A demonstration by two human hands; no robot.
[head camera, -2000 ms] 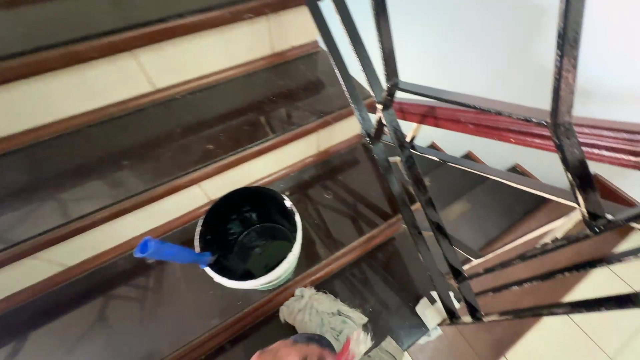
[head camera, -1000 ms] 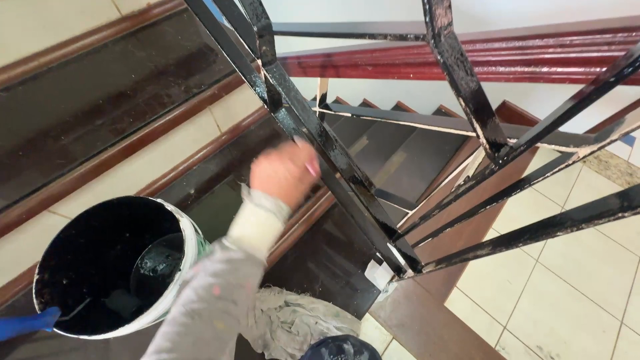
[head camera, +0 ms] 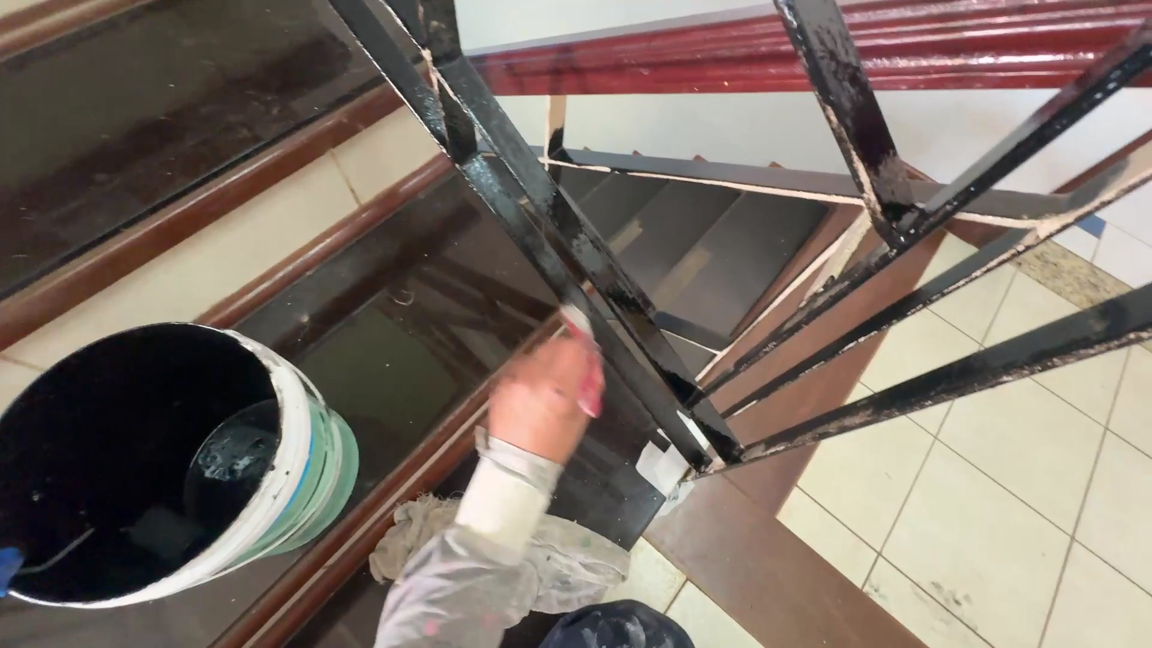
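My left hand [head camera: 540, 391], blurred, is closed around a small paintbrush [head camera: 587, 364] with a red handle and a pale upper end. The brush is at the black metal railing bars [head camera: 540, 216], whose surface looks glossy and wet in places; whether the brush touches them cannot be told. Left of the hand stands a white and green bucket [head camera: 301, 468], dark inside, with a round container [head camera: 236, 454] in it. A blue handle [head camera: 7, 567] shows at the bucket's left rim. A crumpled rag [head camera: 576, 558] lies below the wrist. My right hand is not in view.
Dark stair treads [head camera: 378, 351] with brown edges lie under the bucket and rise to the left. White paper or tape [head camera: 661, 463] is at the railing's foot. A red moulded rail [head camera: 720, 54] crosses behind. Cream floor tiles [head camera: 981, 486] extend at the right. A dark rounded thing [head camera: 616, 628] shows at the bottom edge.
From the bottom edge two seconds ago, my left hand has come up to the railing with the brush. Since one second ago it is lower along the bars. The view has shifted.
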